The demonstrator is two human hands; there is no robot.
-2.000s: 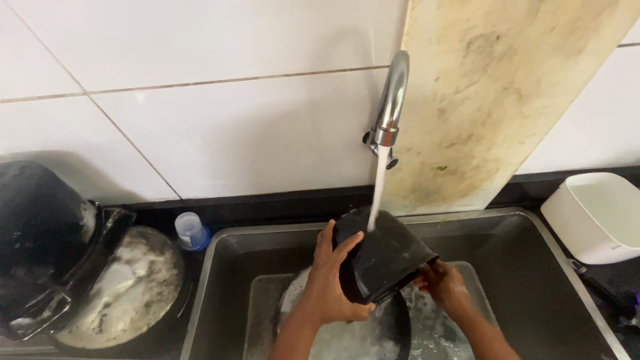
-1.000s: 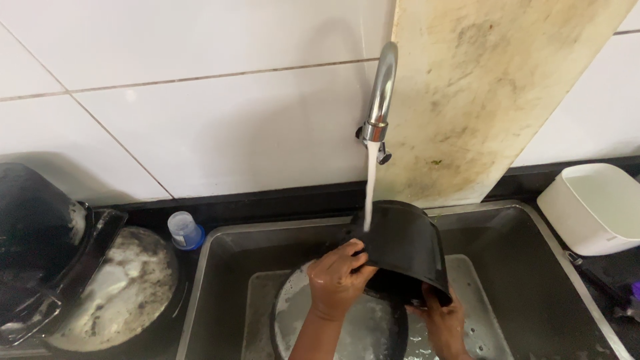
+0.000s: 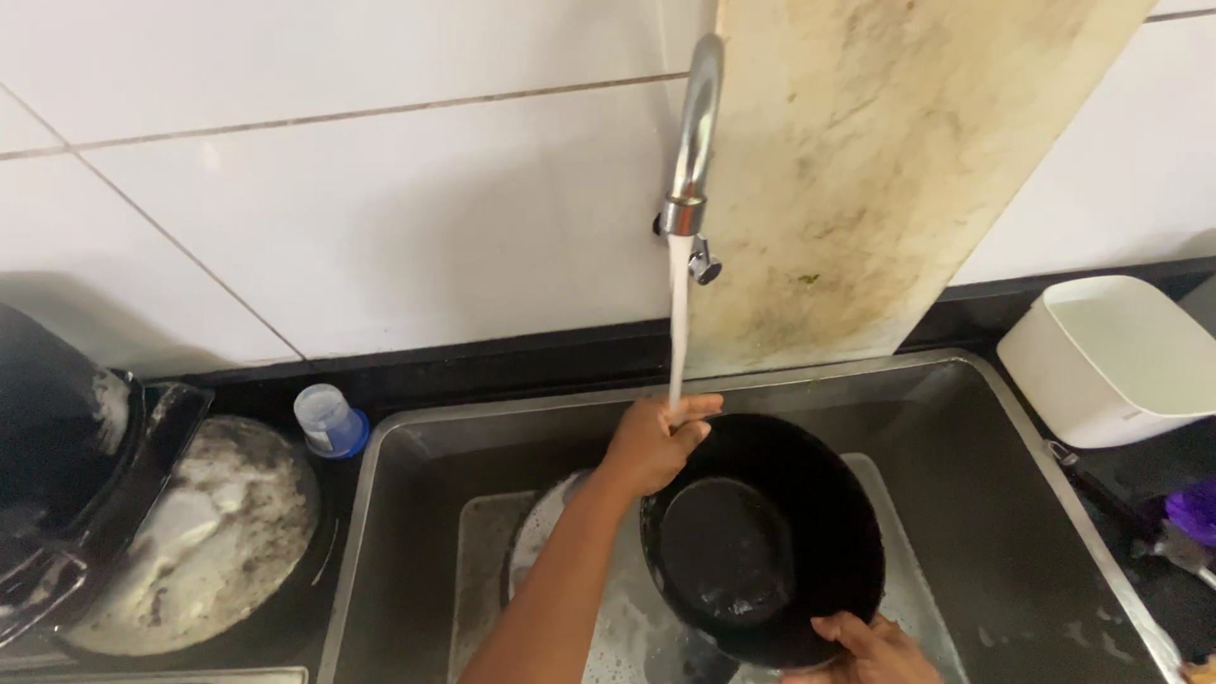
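Observation:
A round black pot [image 3: 760, 541] is tilted over the sink [image 3: 1007, 513], its open mouth facing up toward me. My left hand [image 3: 660, 442] is at its upper left rim, under the stream of water from the chrome faucet [image 3: 698, 133]; whether it grips the rim or only touches it is unclear. At the lower right, my right hand [image 3: 860, 651] holds the rim, thumb on the inside. Beneath the pot, partly hidden by it and my left arm, lie a round vessel [image 3: 546, 522] with cloudy water and a rectangular tray [image 3: 480, 560].
Left of the sink are a stained round pan or lid [image 3: 214, 541], a large black pot [image 3: 47, 427] and a clear cup with a blue base [image 3: 328, 423]. A white plastic container [image 3: 1111, 361] stands at the right, near a purple scrubber [image 3: 1192, 508] and a black handle [image 3: 1102, 489].
The black pot has been turned so that its inside faces me. My left hand has moved from the pot's near side to its upper left rim, under the water.

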